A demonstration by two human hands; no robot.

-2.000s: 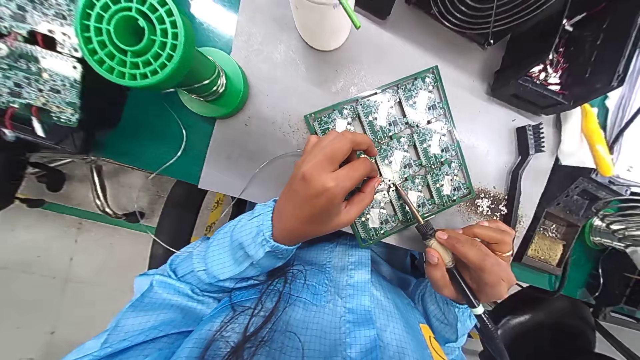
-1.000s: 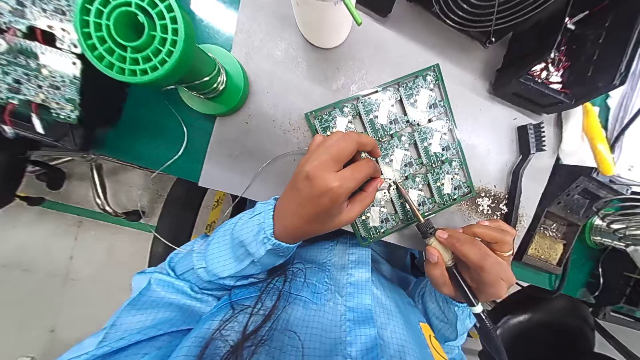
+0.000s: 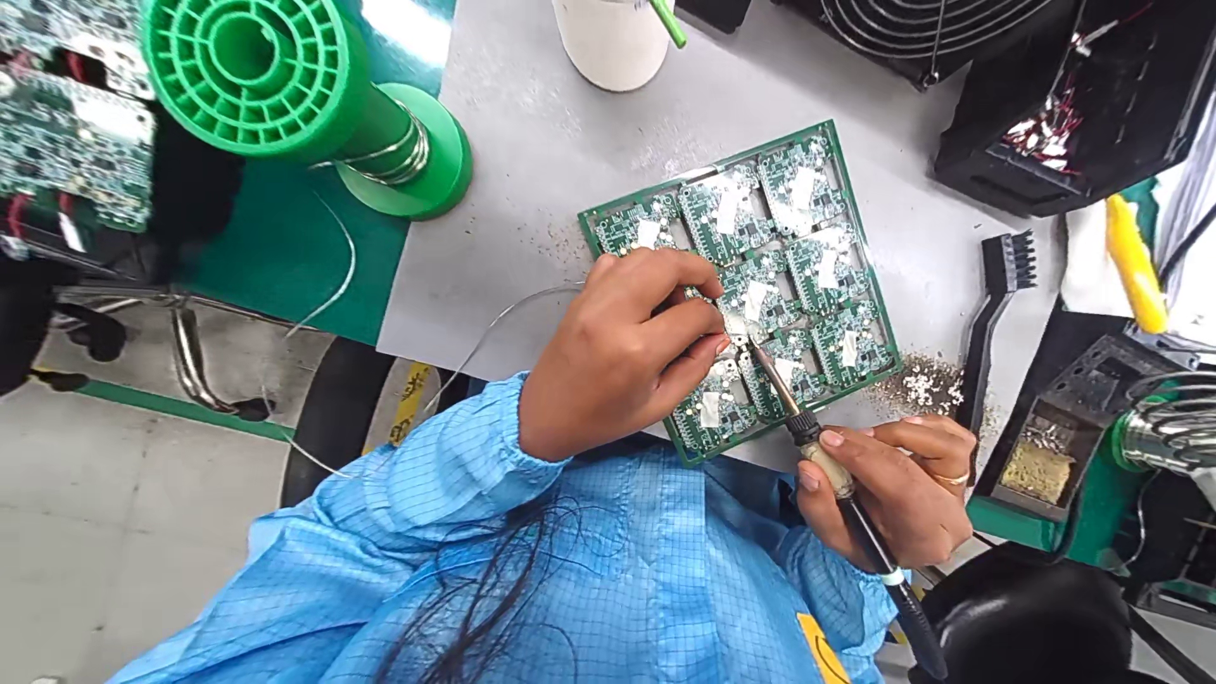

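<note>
A green panel of several joined circuit boards, with white tape pieces on it, lies tilted on the grey mat. My right hand holds a soldering iron like a pen, its tip down at the middle of the panel. My left hand rests over the panel's left side, fingertips pinched close to the iron's tip. Thin solder wire runs from the left to this hand; its end is hidden by the fingers. A green spool with wire wound on it lies at the upper left.
A white cup stands behind the panel. To the right are a black brush, solder debris, a sponge in a holder, a second wire spool and a black fan unit. More circuit boards are at the far left.
</note>
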